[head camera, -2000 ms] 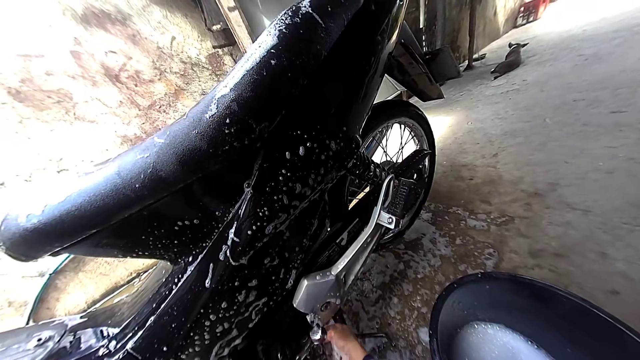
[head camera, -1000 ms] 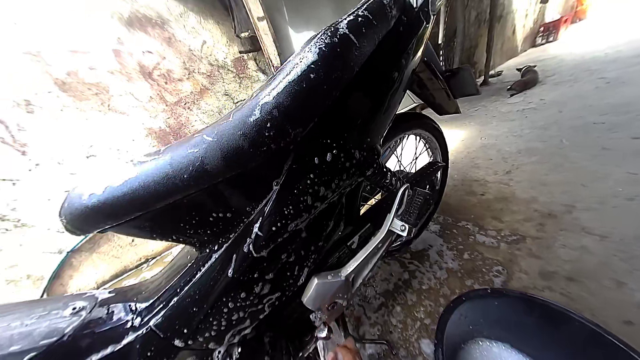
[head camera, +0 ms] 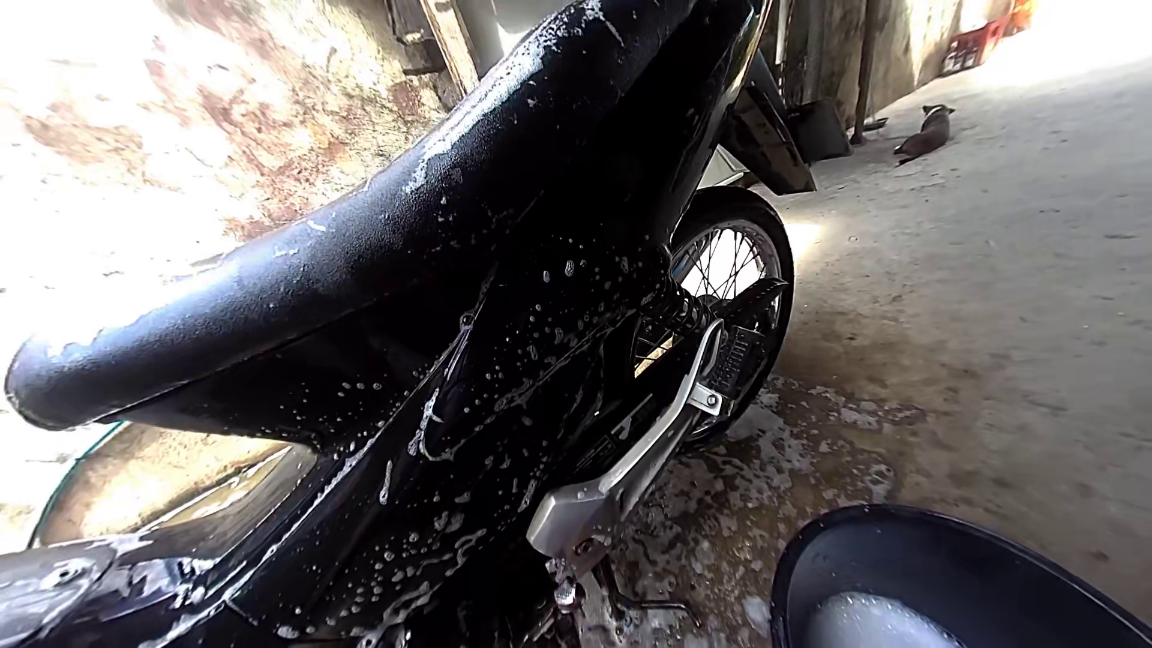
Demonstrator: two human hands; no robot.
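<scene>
Neither of my hands shows in the view now. A black motorcycle fills the left and middle, its long seat [head camera: 360, 243] streaked with white suds. Foam drops and runs dot the dark side panel [head camera: 486, 396]. Low on the side is a silver metal footrest bracket [head camera: 621, 477], with a foot peg [head camera: 565, 594] below it. The spoked rear wheel [head camera: 781, 270] stands behind, its black tyre on the wet floor.
A black basin [head camera: 792, 567] holding white suds stands at the lower right. Foamy water lies on the concrete floor [head camera: 972, 270]. Farther back are an animal lying down [head camera: 927, 133], a red crate [head camera: 972, 47] and a dark container [head camera: 817, 130]. A stained wall [head camera: 297, 135] rises at the left.
A hand that was low beside the footrest bracket in both earlier frames has gone out of view. The motorcycle and the basin stand as before.
</scene>
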